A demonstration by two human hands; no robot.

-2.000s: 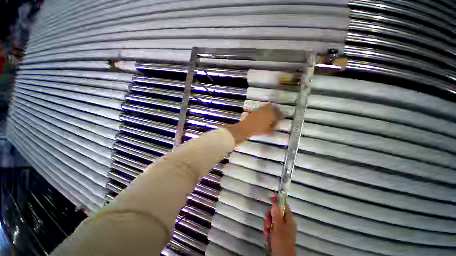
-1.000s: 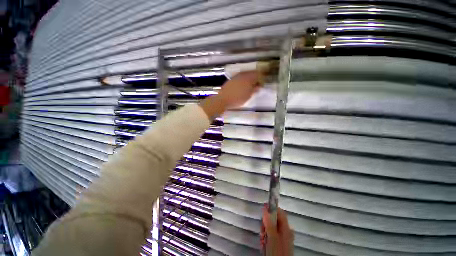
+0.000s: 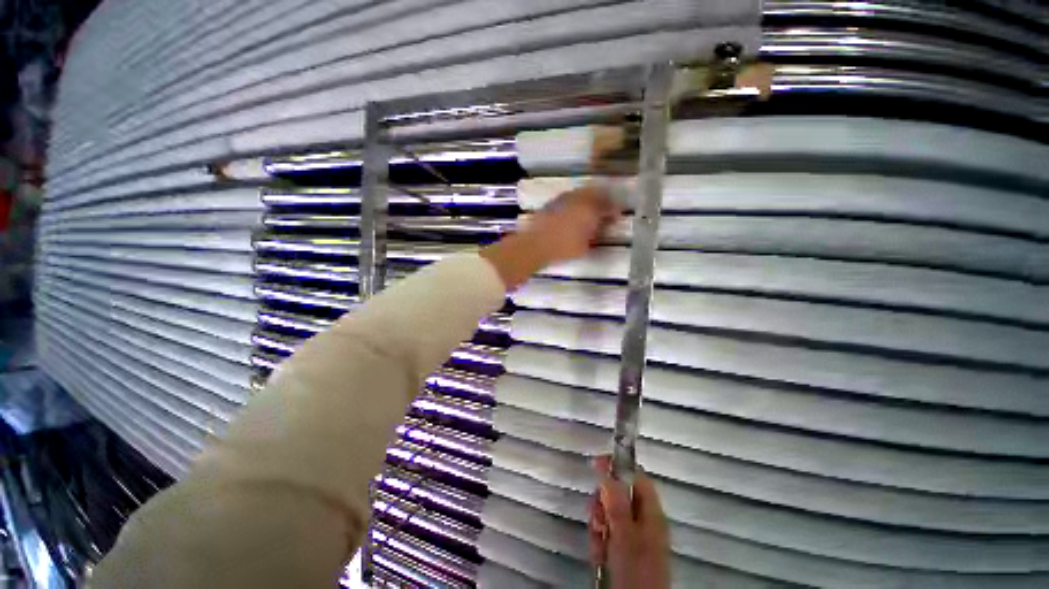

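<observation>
A flat grey metal frame [image 3: 635, 328] lies over the ribbed bed, its far side towards the top. My right hand [image 3: 633, 524] is closed around the near end of its right side. My left hand [image 3: 575, 221], blurred, reaches through the open centre to the white covering [image 3: 564, 328], just left of the frame's right side. Its fingertips are unclear, and I cannot tell whether they hold anything. Shiny metal bars [image 3: 311, 242] show bare left of this white edge. My left sleeve hides part of the bars and the frame's left side.
Small brownish pieces sit at the far edge of the white, one right of the frame's corner [image 3: 753, 81] and one at far left [image 3: 219, 171]. More bare bars [image 3: 874, 46] show at upper right. Dark shiny bars [image 3: 81, 495] lie at lower left.
Since two seconds ago, the view has shifted and my left hand has moved up along the white strip, then slightly back down. My right hand keeps its hold on the frame.
</observation>
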